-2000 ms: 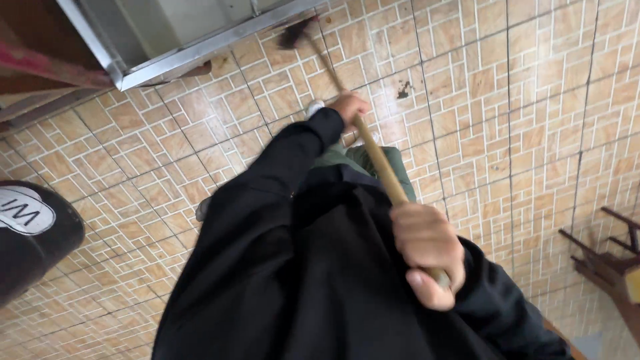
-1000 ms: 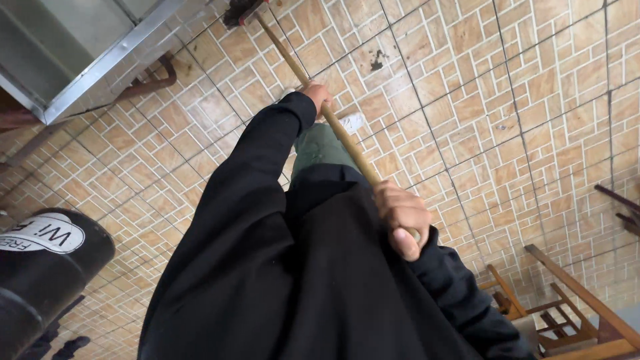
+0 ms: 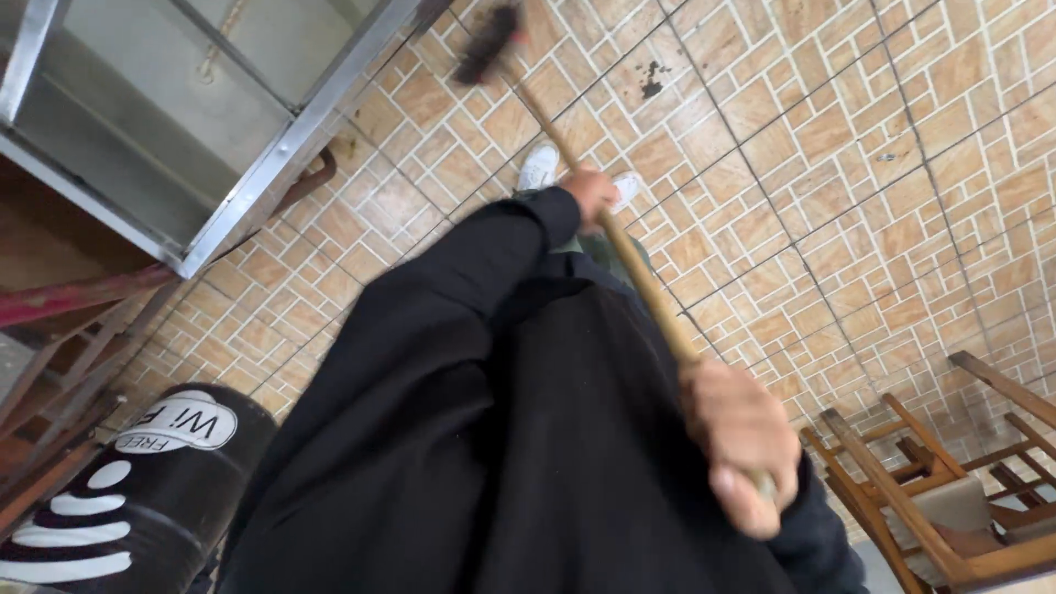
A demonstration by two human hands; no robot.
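Observation:
A broom with a long wooden handle (image 3: 639, 268) runs from lower right to upper left in front of my body. My left hand (image 3: 590, 196) is closed around the middle of the handle, above my white shoes. Near the handle's top end, my right hand (image 3: 738, 445) grips it, with the rounded tip showing by the thumb. The dark bristle head (image 3: 488, 45), blurred, is over the tiled floor (image 3: 825, 206) at the top. A dark patch (image 3: 652, 78) marks the tiles to the right of the broom head.
A metal-framed glass case (image 3: 239, 202) stands at upper left, with a reddish bar (image 3: 82, 293) beside it. Lower left is a black drum (image 3: 165, 487) with white painted shapes and writing. Wooden chairs (image 3: 899, 487) are at lower right. White shoes (image 3: 539, 165) stand on the tiles.
The broom head, at the top edge by the case one second ago, now shows over the tiles farther right. Both hands have kept hold of the handle. The view has shifted.

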